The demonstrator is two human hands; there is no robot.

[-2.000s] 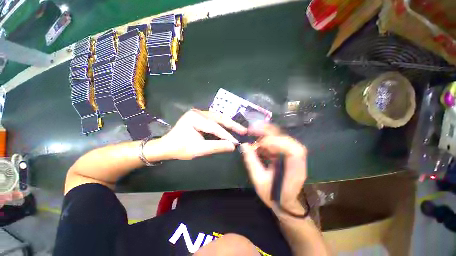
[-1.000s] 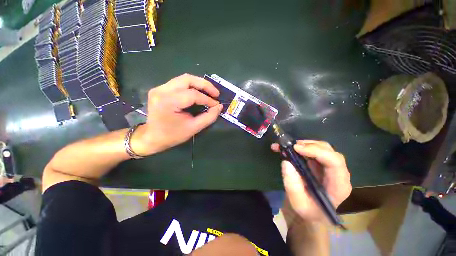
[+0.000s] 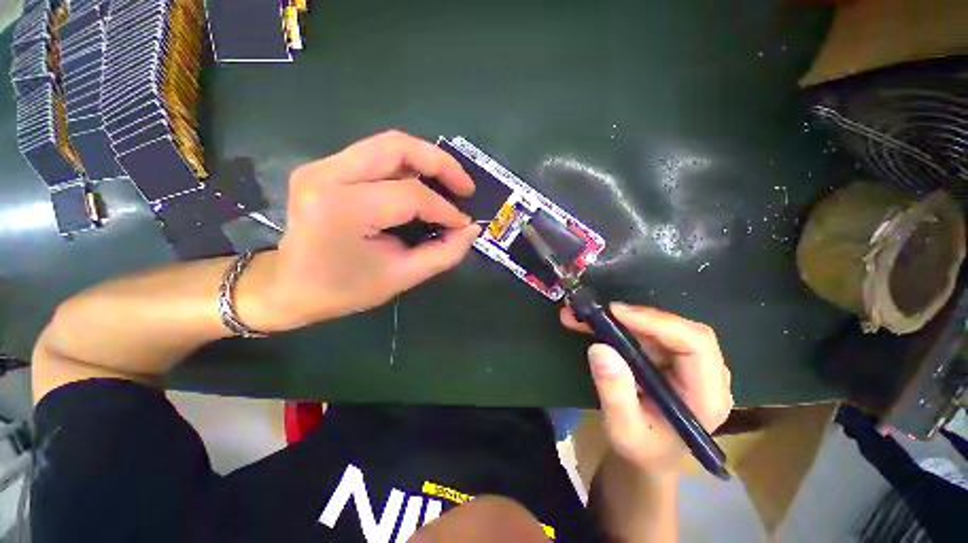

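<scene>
A phone circuit board point(image 3: 585, 246), white with a red end, lies tilted on the dark green mat. A dark LCD module point(image 3: 480, 180) lies over its upper left part, with its orange flex cable point(image 3: 503, 221) at the board's middle. My left hand point(image 3: 372, 228) is over the module's left side, thumb and fingertip pinched at the flex cable on a very thin pale line, probably solder wire point(image 3: 396, 329). My right hand point(image 3: 663, 377) holds the black soldering iron point(image 3: 647, 380) like a pen. Its metal tip reaches over the board to the flex cable; exact contact is unclear.
Stacked LCD modules point(image 3: 138, 117) stand in rows at the upper left. A round tan pot point(image 3: 876, 258) is at the right, with a black wire fan guard point(image 3: 902, 133) and brown cardboard point(image 3: 892, 42) behind it. The bench's front edge point(image 3: 510, 404) runs before me. Small specks lie right of the board.
Since one second ago, the iron's tip has moved from beside the board's red end to the flex cable. Earlier, both hands were close together below the board. The view has shifted too.
</scene>
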